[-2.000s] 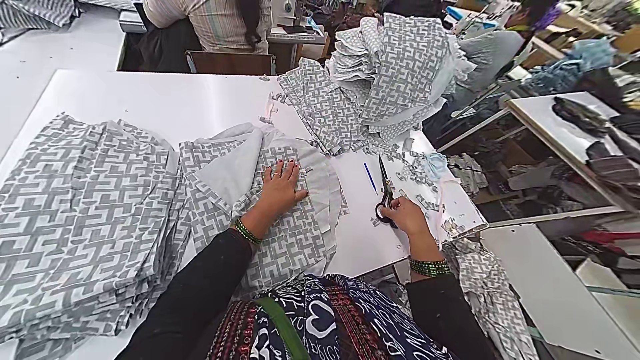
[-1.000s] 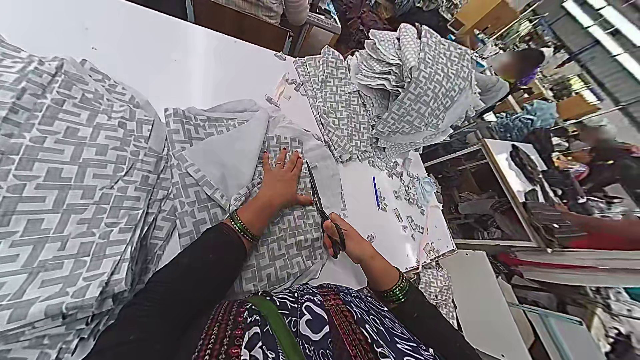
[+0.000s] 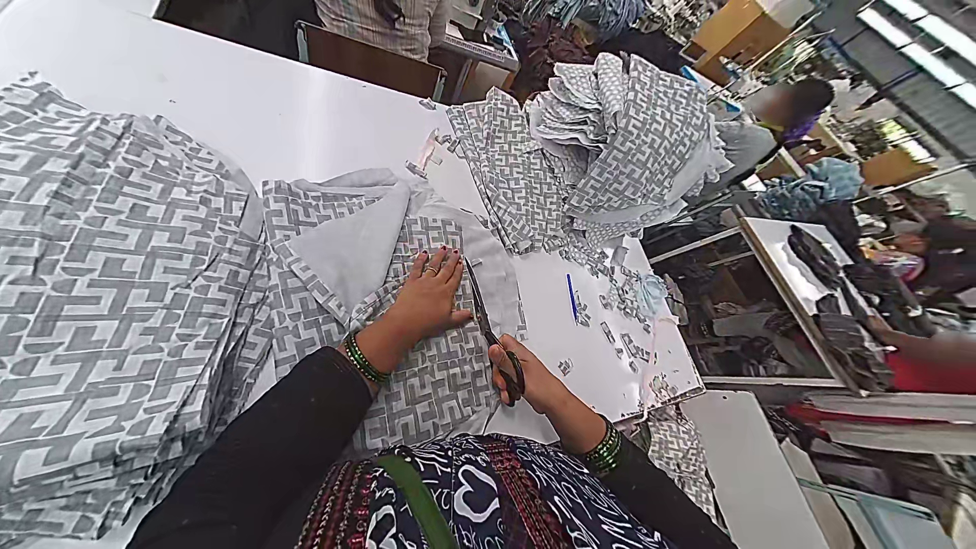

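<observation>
My left hand (image 3: 428,305) lies flat with its fingers apart on a grey-and-white patterned fabric piece (image 3: 435,381), whose plain pale underside shows where a corner is folded over. Dark-handled scissors (image 3: 482,309) are in my right hand (image 3: 526,374), their blades lying over the same fabric just right of my left fingertips. Whether the blades are parted is hard to tell. A large stack of the same patterned fabric (image 3: 114,305) fills the left side, and a heaped pile of it (image 3: 640,145) sits at the table's far right.
Small fabric scraps (image 3: 629,297) and a blue pen (image 3: 572,299) lie on the white table (image 3: 297,114) to the right. Beyond the far edge stand a chair (image 3: 370,65) and a seated person (image 3: 381,23). A shelf unit (image 3: 793,305) with dark cloth is beyond the right edge.
The scissors in my right hand have moved left from beside the pen onto the fabric, near my left hand. My left hand remains on the fabric. The view has shifted.
</observation>
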